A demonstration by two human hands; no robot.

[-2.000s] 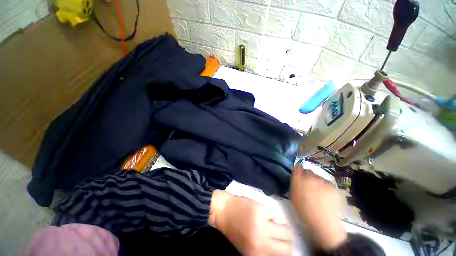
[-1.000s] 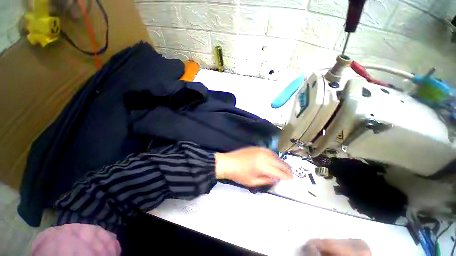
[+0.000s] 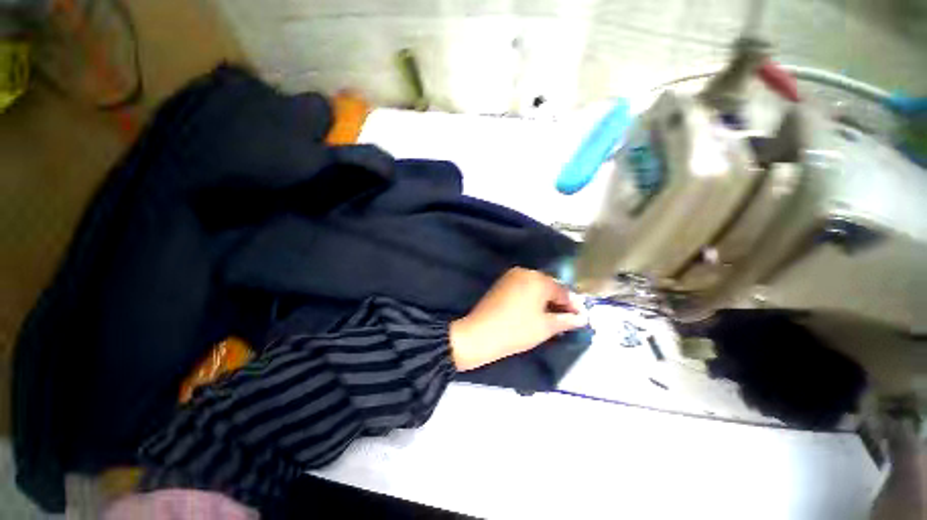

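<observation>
The dark navy garment piece point(image 3: 407, 254) lies in folds from the heap at left to the needle area. My left hand point(image 3: 518, 320) rests over its right end beside the machine head point(image 3: 701, 193). Its thumb and forefinger are pinched on a small white piece point(image 3: 578, 305), blurred, close to the needle area. My right hand point(image 3: 905, 472) is a blurred, cut-off shape at the right edge; its fingers and anything in them cannot be made out. The needle and presser foot are too blurred to tell.
Dark bits point(image 3: 656, 348) lie on the machine bed. A black cloth point(image 3: 783, 366) is under the machine arm. A light blue long object point(image 3: 596, 147) lies left of the head. Orange material point(image 3: 348, 119) shows behind the heap. Cardboard point(image 3: 193, 46) stands at left.
My left hand has lifted its fingertips slightly and closed them in a pinch. My right hand has moved from the bottom front to the far right edge. The view has shifted and blurred.
</observation>
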